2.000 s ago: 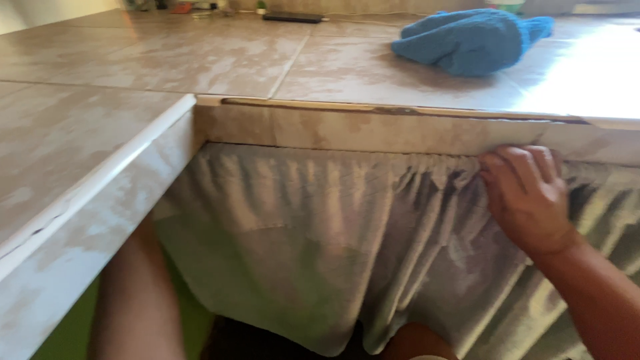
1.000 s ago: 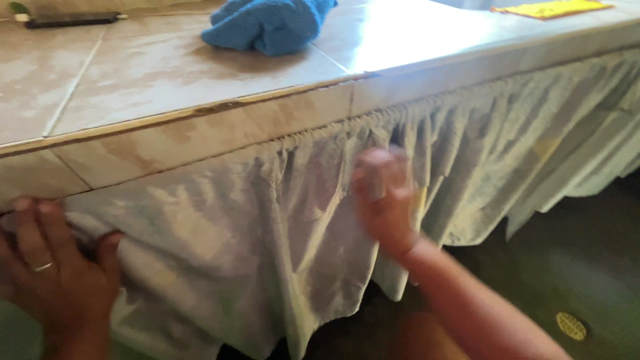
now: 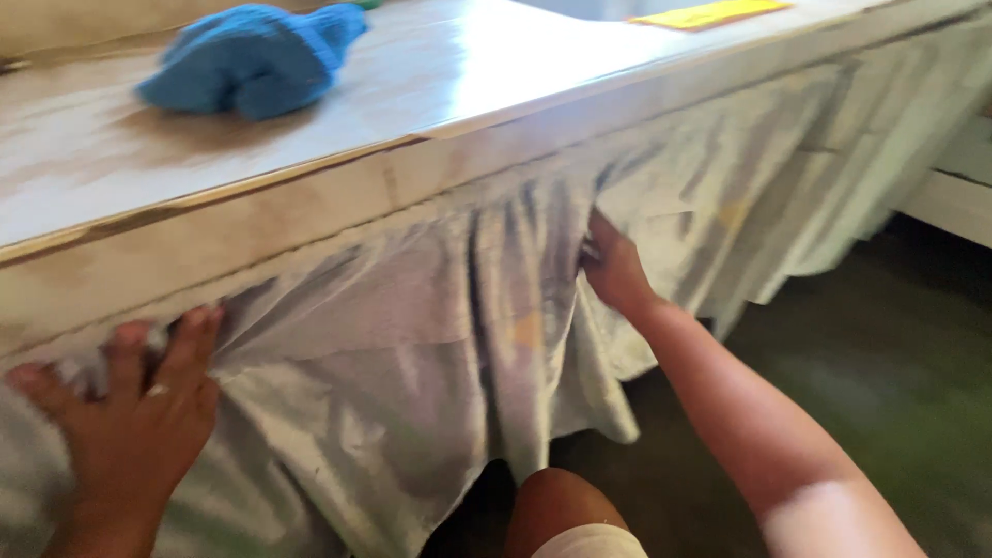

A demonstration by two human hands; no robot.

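Note:
A pale gathered curtain (image 3: 403, 310) hangs below the front edge of a tiled counter (image 3: 310, 209). At the lower left my left hand (image 3: 147, 395), with a ring on one finger, lies against the curtain near its top, fingers spread and bent; whether cloth is pinched there is unclear. Farther right my right hand (image 3: 616, 260) touches the curtain lower down, at a fold. Its fingertips are partly hidden by the cloth, so its grip cannot be told. The curtain between the hands falls in loose folds.
A crumpled blue cloth (image 3: 248, 62) lies on the counter, and a flat yellow item (image 3: 709, 14) is farther right. The counter's edge trim looks chipped. My knee (image 3: 566, 508) is below the curtain, above a dark floor (image 3: 837, 372). A pale ledge (image 3: 949, 205) stands at the far right.
The view has shifted right along the counter since the oldest frame. My right hand has moved from the curtain's top edge to lower on the cloth. My left hand now rests on the curtain.

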